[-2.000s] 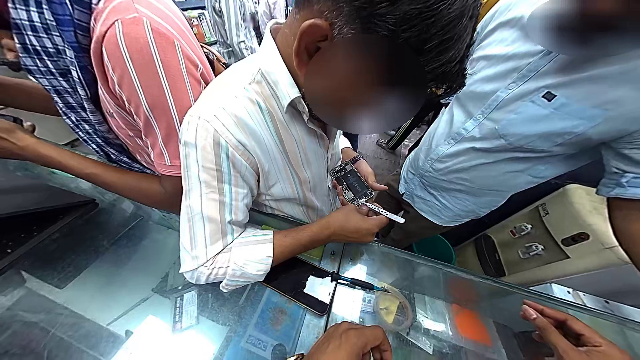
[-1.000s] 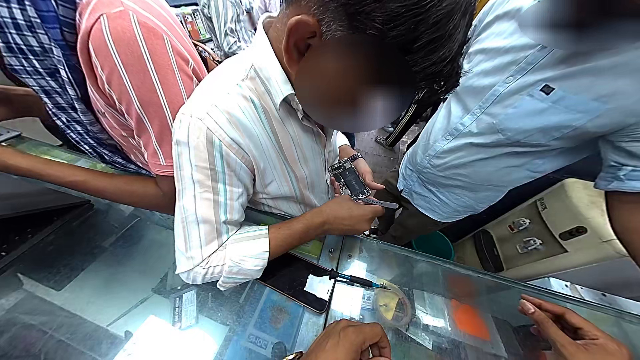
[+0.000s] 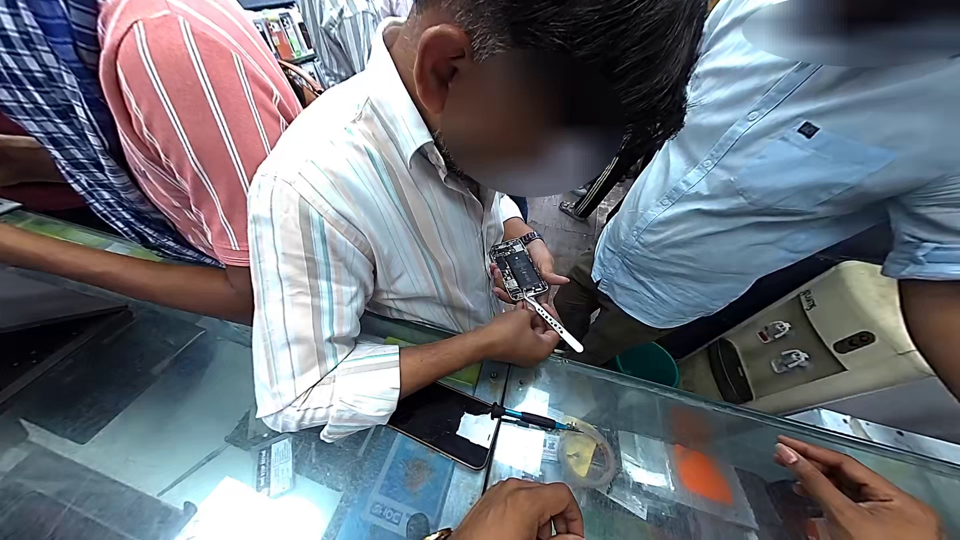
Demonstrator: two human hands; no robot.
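Note:
My left hand point(image 3: 517, 511) rests on the glass counter at the bottom centre, its fingers curled; whether anything is under them cannot be told. My right hand point(image 3: 855, 491) lies at the lower right over the counter, fingers apart and holding nothing. Beyond my left hand lie a dark smartphone point(image 3: 431, 420) with a white patch on it and a black and blue precision screwdriver point(image 3: 532, 418). Across the counter a person in a striped shirt holds an opened smartphone point(image 3: 519, 270) with its battery and circuitry exposed, and white tweezers point(image 3: 553, 324) touching its lower end.
The glass counter point(image 3: 660, 405) runs across the view, with a round coil point(image 3: 609, 459) and an orange item point(image 3: 703, 474) seen through or on it. A person in a light blue shirt point(image 3: 757, 150) stands right, beside a water dispenser point(image 3: 810, 345) and green bucket point(image 3: 649, 365). Others are at left.
The person across the counter has brought the white tweezers to the lower end of the opened phone; a second ago they were turned aside. My hands have hardly moved.

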